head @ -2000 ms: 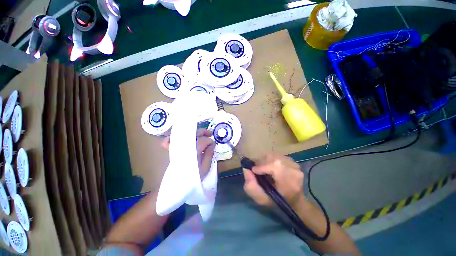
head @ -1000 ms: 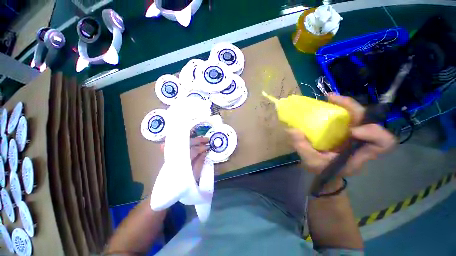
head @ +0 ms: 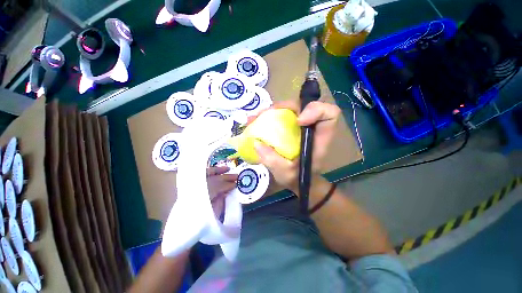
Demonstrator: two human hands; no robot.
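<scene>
My left hand holds a white headphone at its ear cup, partly hidden behind the band. The cup's open side shows a green inside. A speaker plate with a dark ringed centre sits beside the cup at my left fingers. My right hand grips the yellow squeeze bottle, its nozzle pointing left at the open cup. The same hand also holds the black soldering iron, its metal tip pointing up and away. The nozzle's very end is hard to make out.
Several speaker plates lie on the cardboard sheet. Stacked cardboard with white discs stands left. More headphones are on the green conveyor behind. An amber ring with tissue and a blue basket with black cords are at right.
My right hand has carried the yellow bottle left from the right side of the mat to the ear cup. The soldering iron in that hand now stands nearly vertical in the picture.
</scene>
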